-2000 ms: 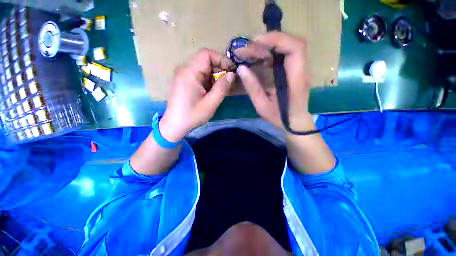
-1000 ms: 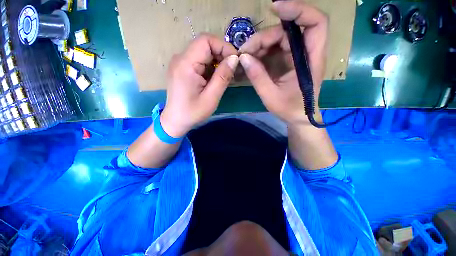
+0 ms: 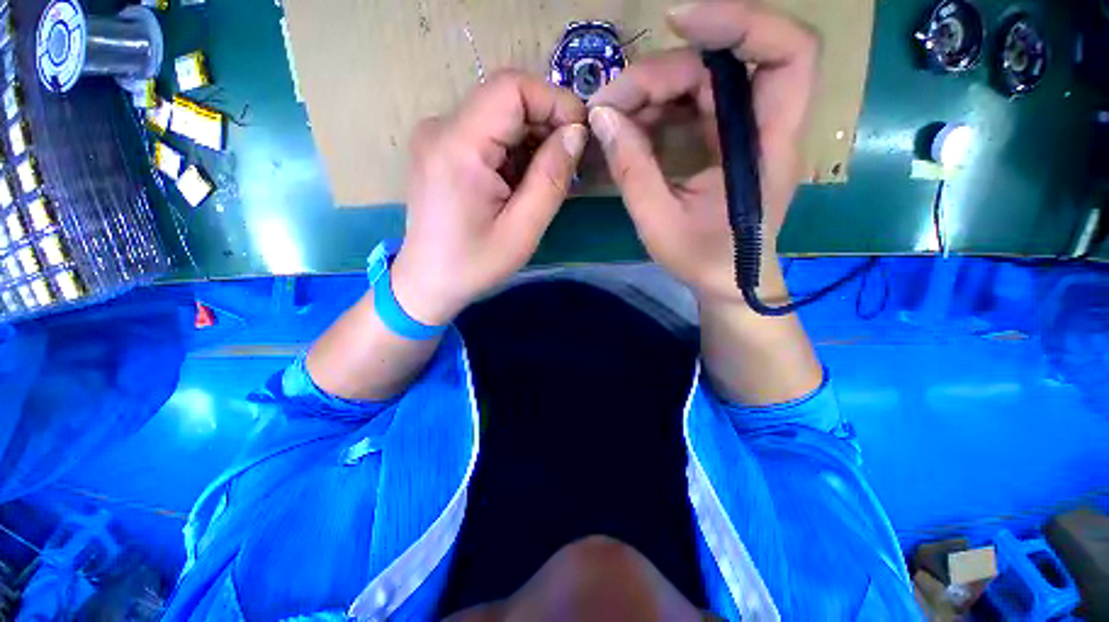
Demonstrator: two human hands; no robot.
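Observation:
The round housing with circuit board (image 3: 589,58) lies on the cardboard work mat (image 3: 353,122), just beyond my fingertips. My left hand (image 3: 480,201) is closed with thumb and forefinger pinched; the battery cell seen in it earlier is now hidden by the fingers. My right hand (image 3: 705,176) keeps the black soldering iron (image 3: 736,158) tucked through it, its cord hanging over the wrist. Its thumb and forefinger are pinched against the left fingertips. What lies between the fingertips is too small to tell. The iron's tip is not visible.
Loose battery cells (image 3: 195,123) and a solder wire spool (image 3: 119,51) lie at left, beside a blister tray (image 3: 91,225). Two dark round housings (image 3: 951,37) stand at far right. A white round part (image 3: 951,143) with a lead is at the right bench edge.
The housing has left my right fingers and lies on the mat. Both hands have come together at the fingertips. The yellow-edged battery has gone from sight inside my left hand.

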